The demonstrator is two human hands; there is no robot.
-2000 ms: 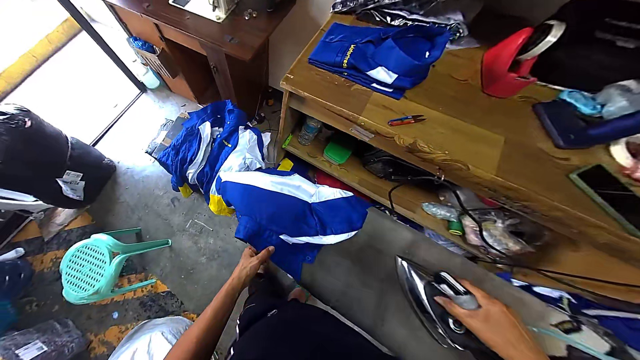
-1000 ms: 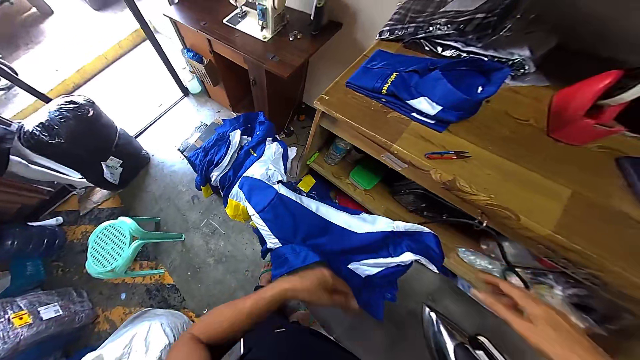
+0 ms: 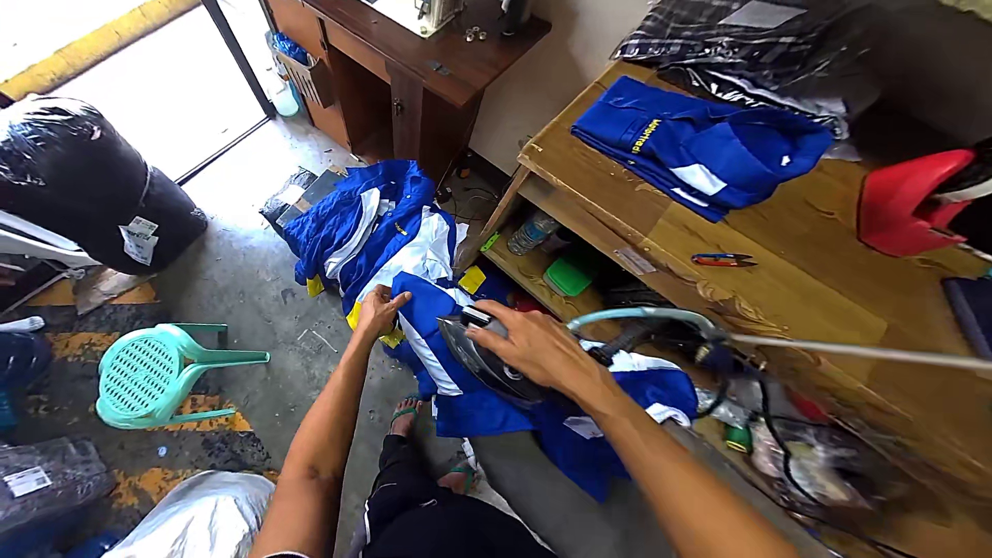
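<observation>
A blue and white shirt lies spread over the grey padded ironing surface. My right hand grips the handle of a steam iron, whose soleplate rests on or just over the cloth. At the shirt's far left edge, my left hand pinches the fabric. Just beyond it is a heap of blue, white and yellow garments. A hose and a cord run from the iron toward the right; the underside of the iron is hidden.
The wooden shelf unit at right holds a folded blue shirt, thread snips and a red object. Below are a green container and a plastic bottle. A green plastic stool and black bundle stand left.
The iron, set on the grey surface before, is now in my right hand over the shirt. My left hand has moved to the shirt's far edge, and the shirt lies further over the surface.
</observation>
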